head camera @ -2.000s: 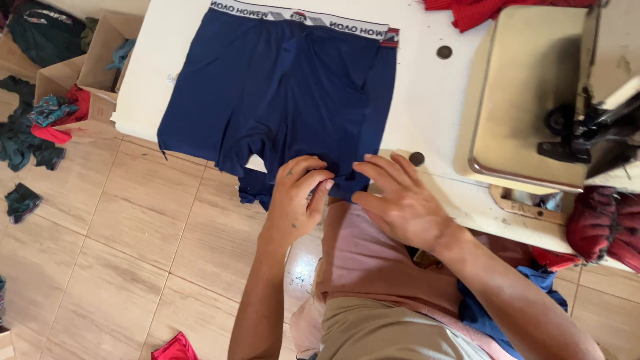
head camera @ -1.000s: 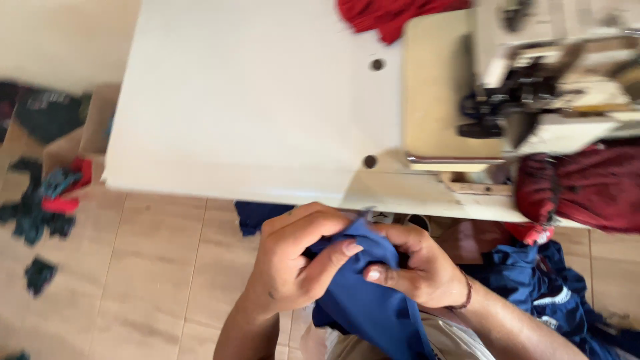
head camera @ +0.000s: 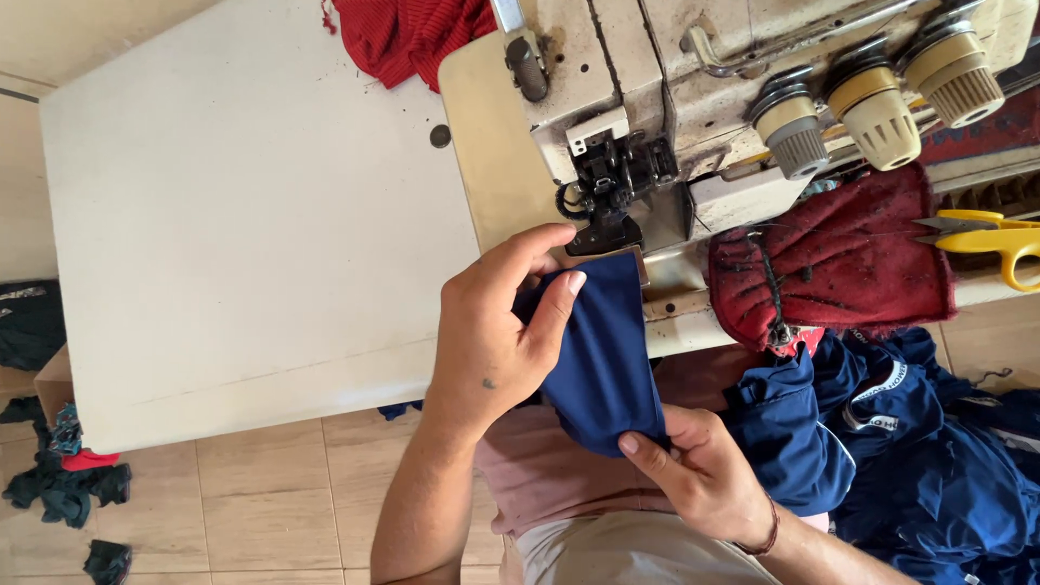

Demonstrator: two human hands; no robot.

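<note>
Navy blue fabric (head camera: 605, 349) hangs between my hands, its upper edge right below the black presser foot (head camera: 605, 236) of an overlock sewing machine (head camera: 691, 89). My left hand (head camera: 512, 325) pinches the upper left part between thumb and fingers, its index fingertip beside the foot. Lower right, my right hand (head camera: 699, 471) grips the bottom corner with thumb and fingers. Whether the edge lies under the foot I cannot tell.
Right of the foot are a dark red cloth pad (head camera: 837, 260) and yellow-handled thread snips (head camera: 991, 240). Navy garments (head camera: 934, 455) are heaped below. Red ribbed fabric (head camera: 406, 36) lies on the white table (head camera: 260, 227). Dark scraps (head camera: 65, 487) lie on the floor.
The navy shorts were spread on the table, then gathered in both hands over my lap; now a part of the fabric is held up at the presser foot. The view has shifted toward the machine.
</note>
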